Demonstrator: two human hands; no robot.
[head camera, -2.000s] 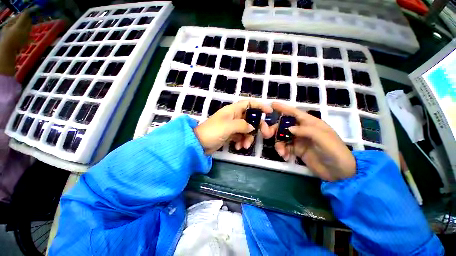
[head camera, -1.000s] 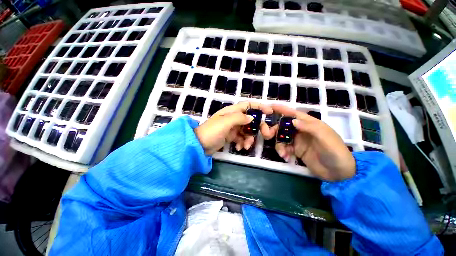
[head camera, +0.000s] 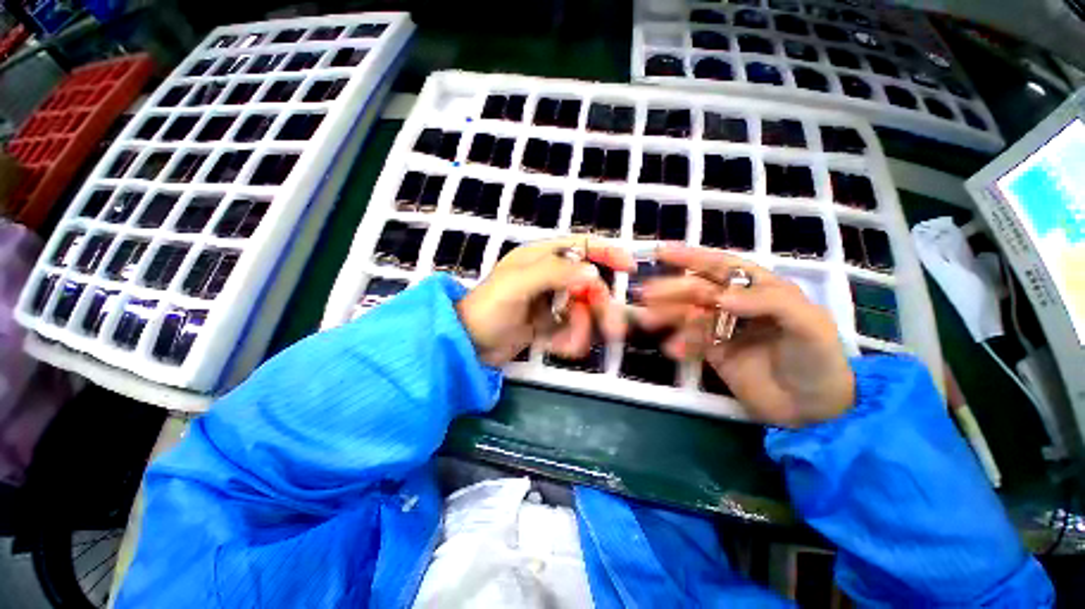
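Observation:
My left hand (head camera: 541, 303) holds a small smartwatch unit (head camera: 559, 306) by its edges, partly hidden by blurred fingers, with a red glow on the fingertips. My right hand (head camera: 761, 327) holds another smartwatch unit (head camera: 726, 312), turned so that its pale metallic edge shows. Both hands are over the lower middle of the white foam tray (head camera: 446, 95). Most visible pockets of the tray hold two dark units. A pocket just behind my right hand shows white and holds no unit that I can see.
A second foam tray stack (head camera: 289, 190) stands angled at left, with a red tray (head camera: 71, 113) beyond it. Far foam trays (head camera: 821, 66) lie at the back right. At right are a tester with display (head camera: 1053, 202), a white cable piece (head camera: 958, 274) and a pale stick (head camera: 978, 440).
Both units have been turned in my fingers, from dark lit faces to metallic edges. The far tray at the back right now shows more filled pockets. The arm at far left has withdrawn.

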